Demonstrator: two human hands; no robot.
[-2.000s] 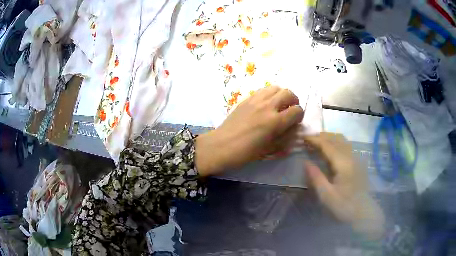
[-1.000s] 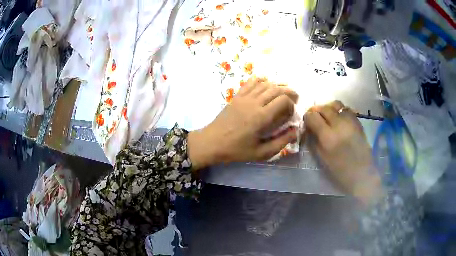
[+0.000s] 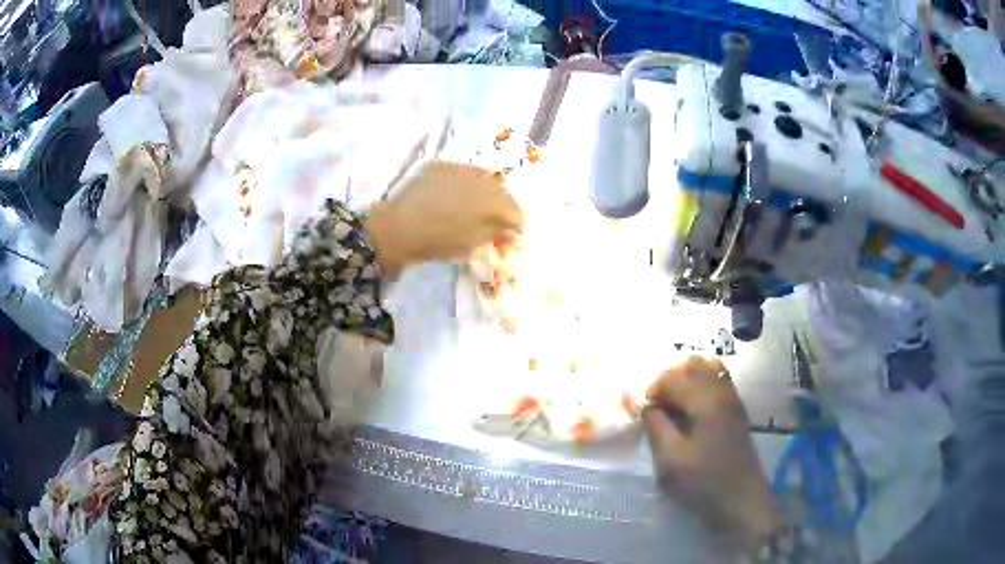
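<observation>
A white floral cut piece (image 3: 501, 292) with small orange flowers lies on the table left of the needle area, partly washed out by the lamp. My left hand (image 3: 446, 215) is at its upper left part, with curled fingers closed on the cloth. My right hand (image 3: 711, 446), slightly blurred, is at its lower right corner, with the cloth edge at its fingertips. The white sewing machine head (image 3: 771, 187) stands above and right of the piece. The presser foot area is too bright to tell details.
Blue-handled scissors (image 3: 818, 474) lie right of my right hand, beside white scraps (image 3: 893, 419). Pale floral pieces (image 3: 298, 154) lie at the left. A ruler tape (image 3: 474, 485) runs along the front edge. A brown patch (image 3: 165, 347) is at the left edge.
The view has tilted up, showing more of the machine. My hands have moved apart: the left up and left across the cloth, the right at the lower corner. The floral piece is more spread out.
</observation>
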